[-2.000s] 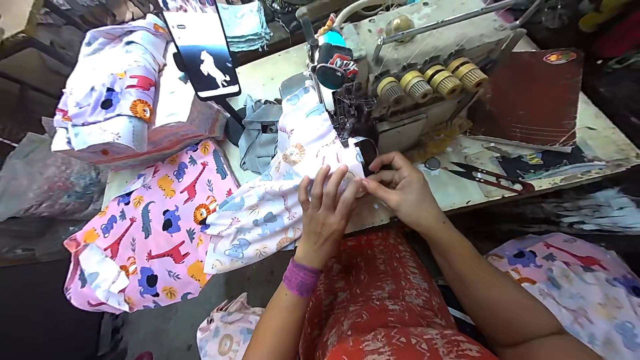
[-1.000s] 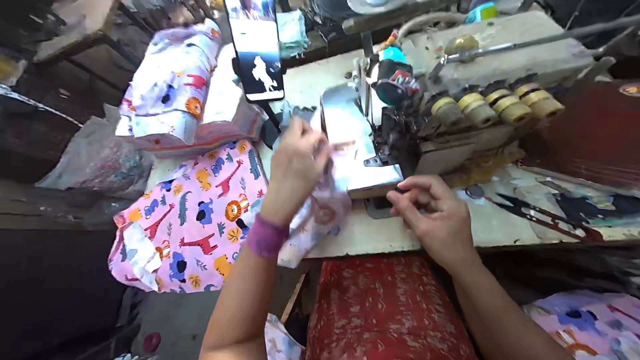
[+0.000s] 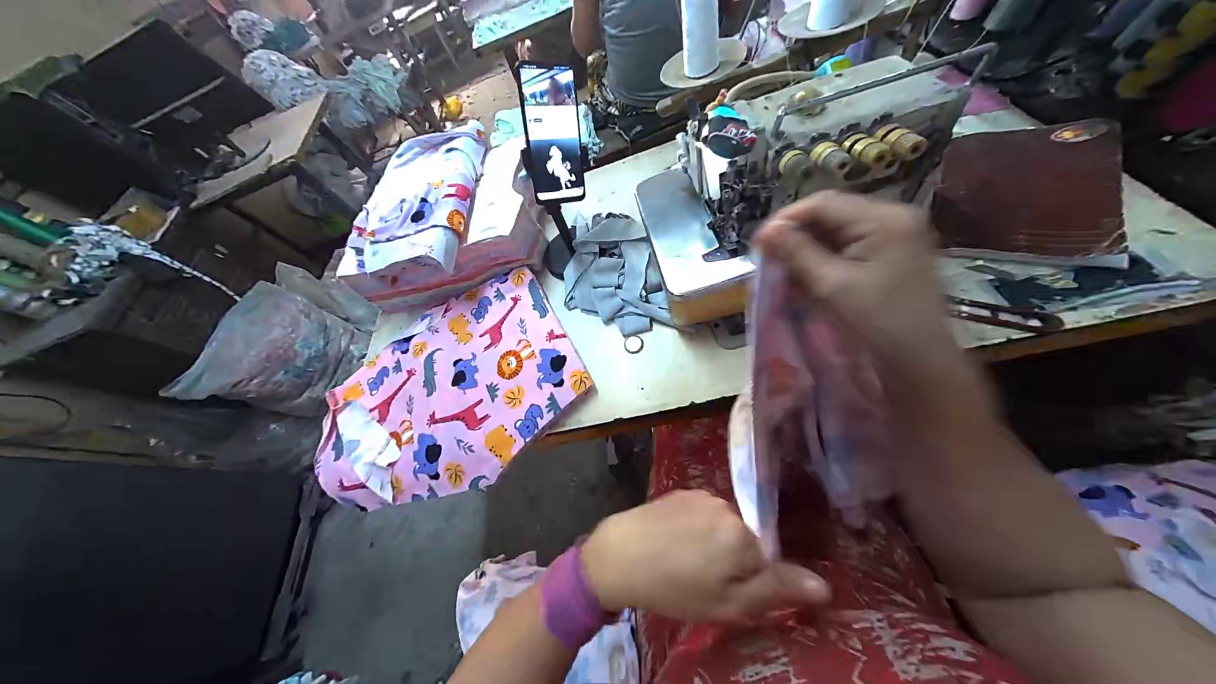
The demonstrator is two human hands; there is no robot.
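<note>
A piece of pale printed fabric (image 3: 807,408), blurred by motion, hangs over my lap in front of the overlock sewing machine (image 3: 750,171). My right hand (image 3: 845,256) is shut on its upper end, level with the machine's metal work plate (image 3: 679,233). Lower down, my left hand (image 3: 698,560), with a purple band at the wrist, is closed at the fabric's lower edge; its fingertips are partly hidden. Pink animal-print fabric (image 3: 475,380) drapes over the table's left edge. Behind it lies a stack of folded printed fabric (image 3: 418,209).
A phone (image 3: 554,133) stands on a holder beside grey fabric strips (image 3: 617,271). On the right of the table (image 3: 646,375) lie a brown worn book (image 3: 1031,195) and thread snips (image 3: 1007,315). More printed fabric (image 3: 1159,522) is at the lower right. Another person (image 3: 636,47) is behind.
Both hands have left the machine's work plate and the fabric is now held up over my lap. A second ago my right hand was beside the plate without the fabric. The view has shifted.
</note>
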